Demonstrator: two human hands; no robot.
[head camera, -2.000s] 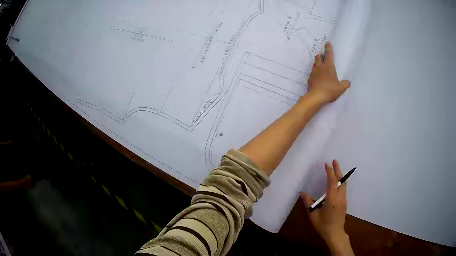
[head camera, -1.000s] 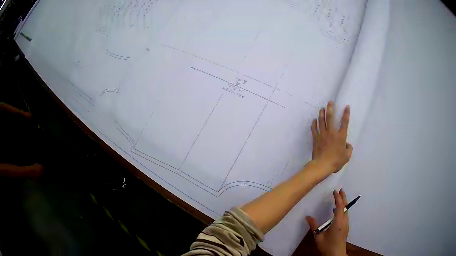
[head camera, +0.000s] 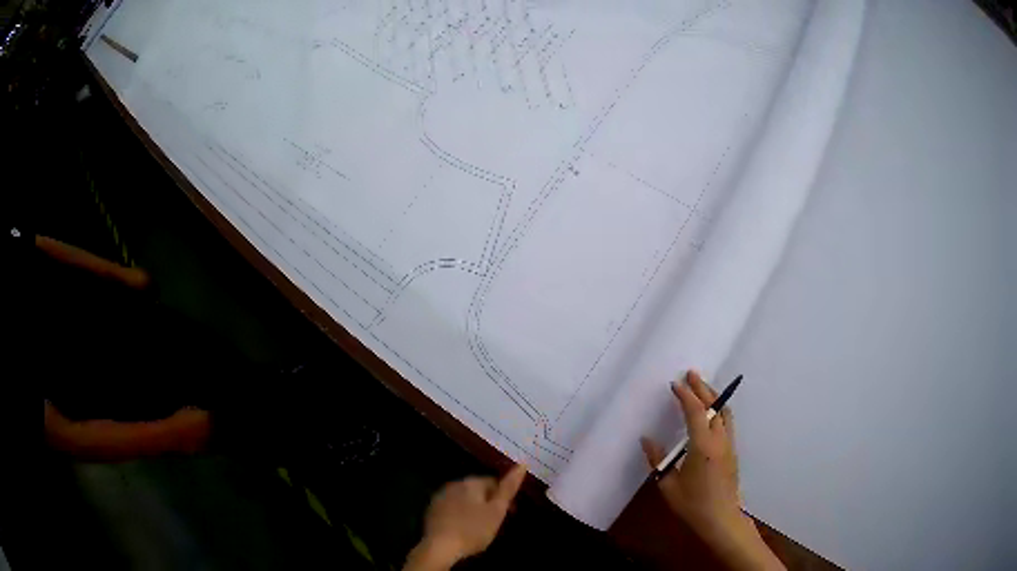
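Note:
The white marker paper (head camera: 335, 201) with thin printed pattern outlines covers the table. Its right part forms a thick white roll or fold (head camera: 714, 290) running from the near edge to the top right. My left hand (head camera: 463, 519) is low at the near edge, slightly blurred, its index fingertip at the paper's edge left of the roll's end. Whether it pinches the paper is hidden. My right hand (head camera: 708, 468) is beside the roll's near end, fingertips against it, with a white pen with a black end (head camera: 727, 393) held across its fingers.
Plain white sheet (head camera: 892, 312) lies right of the roll. The brown table edge (head camera: 335, 335) curves along the near side. Another person's forearms (head camera: 128, 433) show at the left, over dark floor with a yellow-black line. A small dark strip (head camera: 119, 48) lies at the far left corner.
My left hand has left the roll's middle and come down to the paper's near edge. My right hand has moved slightly left and up with the pen. The printed outlines beside the roll differ.

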